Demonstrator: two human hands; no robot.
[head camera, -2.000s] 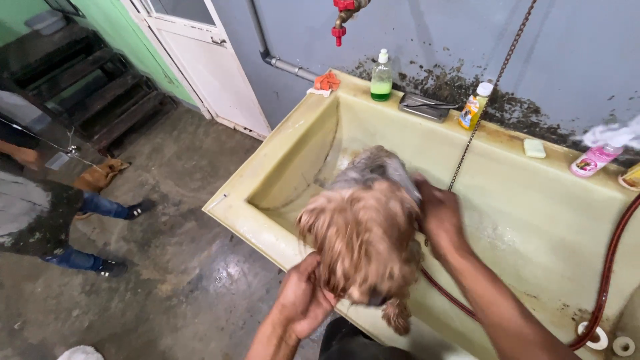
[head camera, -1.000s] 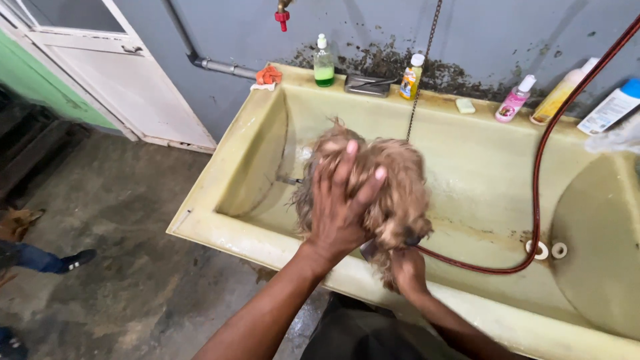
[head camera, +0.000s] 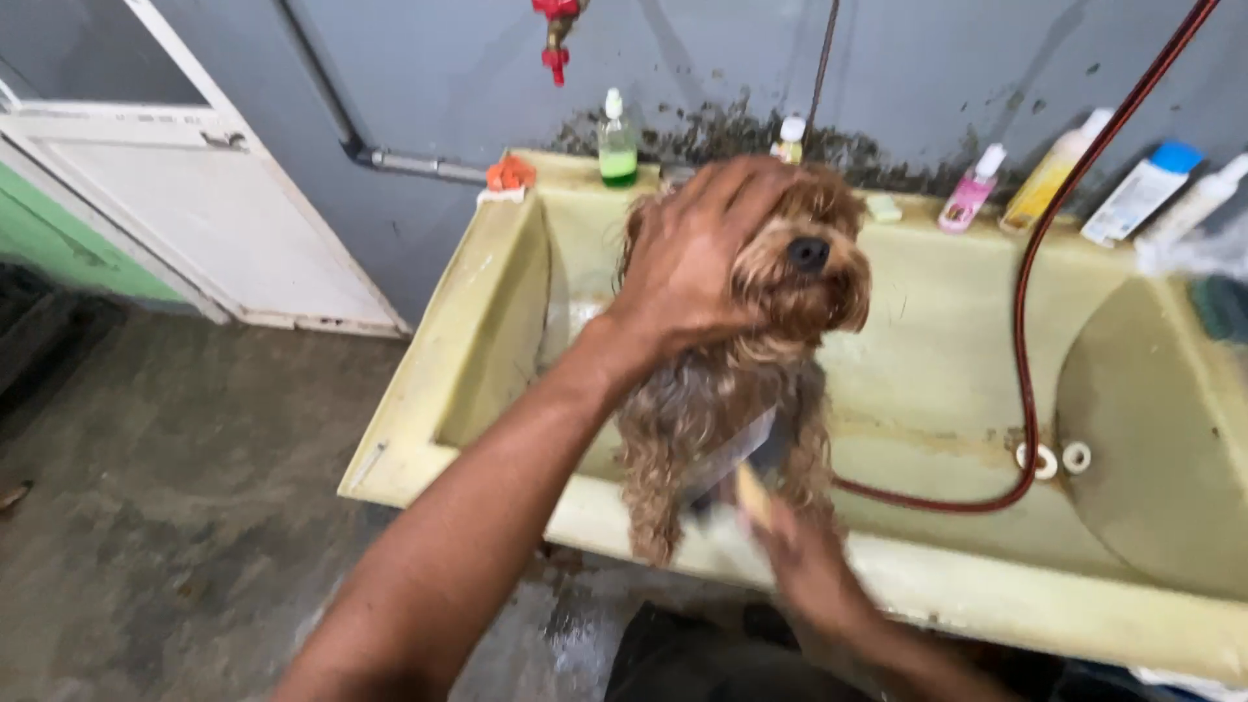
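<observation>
A small curly-haired brown dog (head camera: 721, 390) is upright in the pale yellow bathtub (head camera: 936, 361), its front paws on the near rim and its muzzle raised. My left hand (head camera: 697, 253) is spread around the side and top of its head, fingers over the fur near the eyes. Low at the dog's chest, my right hand (head camera: 795, 546) grips a pet slicker brush (head camera: 751, 478) with a pale yellow handle; it is blurred by motion, and its head lies against or just before the chest fur.
A green soap bottle (head camera: 617, 146), an orange cloth (head camera: 511, 174), a soap bar (head camera: 883, 208) and a pink bottle (head camera: 972, 190) line the back rim, with several more bottles. A red hose (head camera: 1022, 322) loops into the tub. A red-handled tap (head camera: 556, 39) is above.
The dog's muzzle has come up and now faces me. My left hand has gone from the dog's back or head top to the side of its head. The brush in my right hand now shows plainly.
</observation>
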